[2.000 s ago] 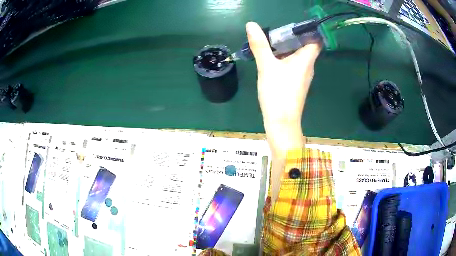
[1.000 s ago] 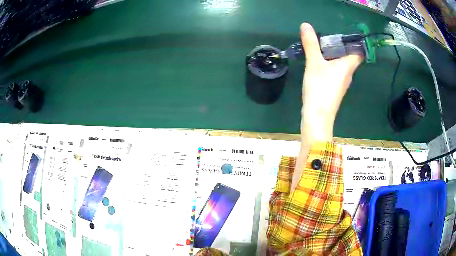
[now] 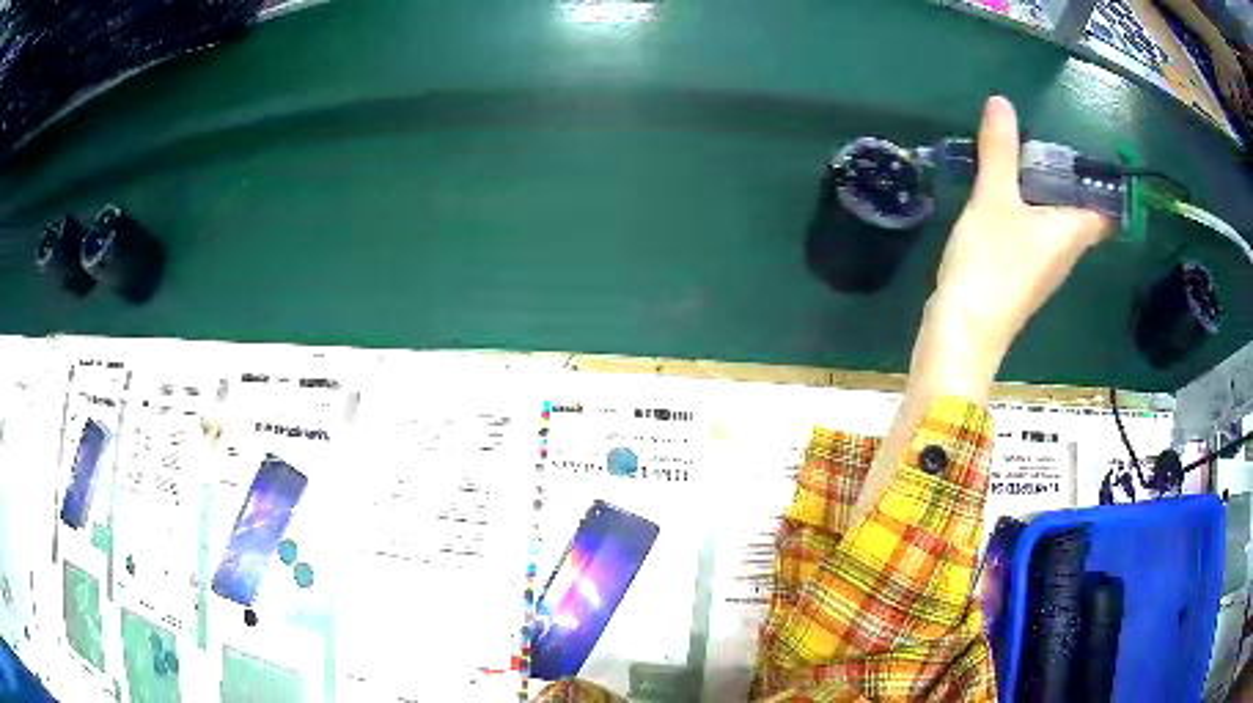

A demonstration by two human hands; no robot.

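My right hand (image 3: 1017, 247) holds the dispensing syringe (image 3: 1068, 179), which points left. The syringe's needle end is at the right rim of the open top of a black cylindrical housing (image 3: 868, 220), which stands upright on the green conveyor belt (image 3: 481, 220). A green adapter (image 3: 1134, 197) sits at the syringe's rear, with a pale hose (image 3: 1216, 224) running off to the right. My fingers behind the syringe are mostly hidden. My left hand is not in view; only a bit of plaid sleeve shows at the bottom edge.
Another black housing (image 3: 1178, 315) stands on the belt at the right. Two more (image 3: 121, 254) stand close together at the far left. Printed packaging sheets (image 3: 440, 508) cover the ledge in front. A blue plastic bin (image 3: 1168, 591) with long dark ribbed parts (image 3: 1055, 604) is at the lower right.
The black housings on the belt have moved right. My right hand and the syringe have moved right with the middle one, the needle end staying at its top. The two left housings show more fully.
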